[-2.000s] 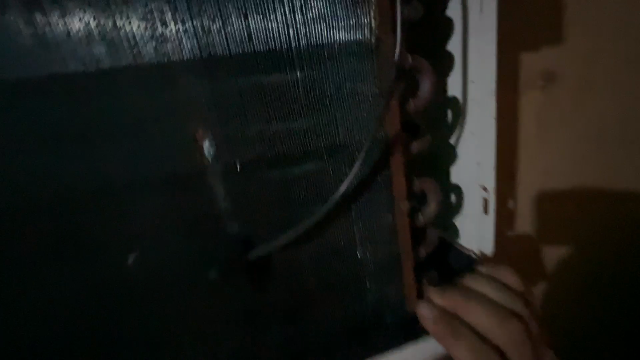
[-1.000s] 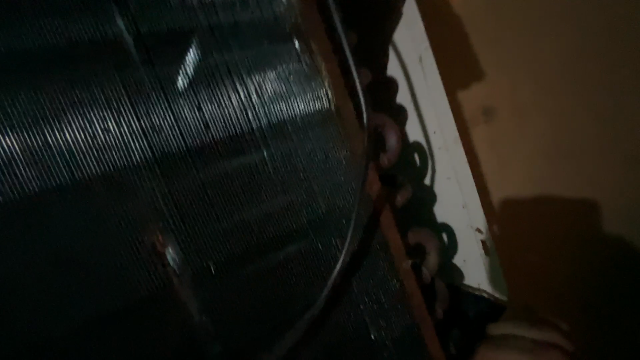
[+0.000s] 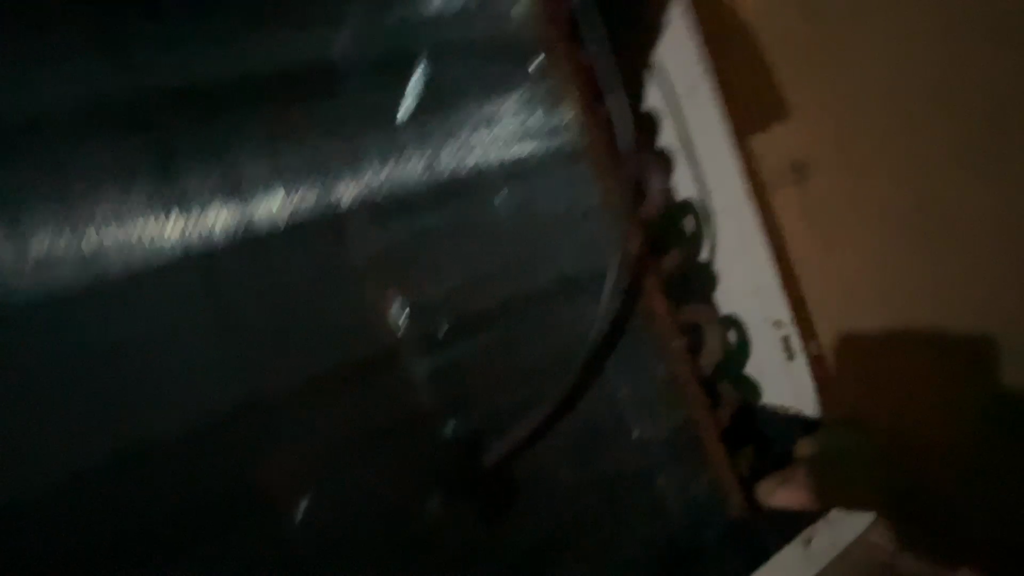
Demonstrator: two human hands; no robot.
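Note:
A dark finned heat-exchanger coil (image 3: 280, 344) fills the left and middle of the head view, blurred, with a bright streak of light across its fins. Along its right side runs a rusty-brown metal edge (image 3: 680, 344), beside several tube return bends (image 3: 732, 344). A thin curved cable or tube (image 3: 588, 368) hangs in front of the fins. At the lower right, fingers of what looks like my right hand (image 3: 788, 484) are near the coil's bottom corner. Darkness and blur hide their grip. My left hand is out of view.
Behind the bends stands a white panel (image 3: 740, 208), with a tan wall (image 3: 896, 176) to its right. A pale strip (image 3: 820, 544) juts in at the bottom right. Dark shadows fall on the wall.
The view has tilted and shifted, so the coil edge now slants. Two seconds ago more of the hand showed, with its fingers at the coil's lower corner.

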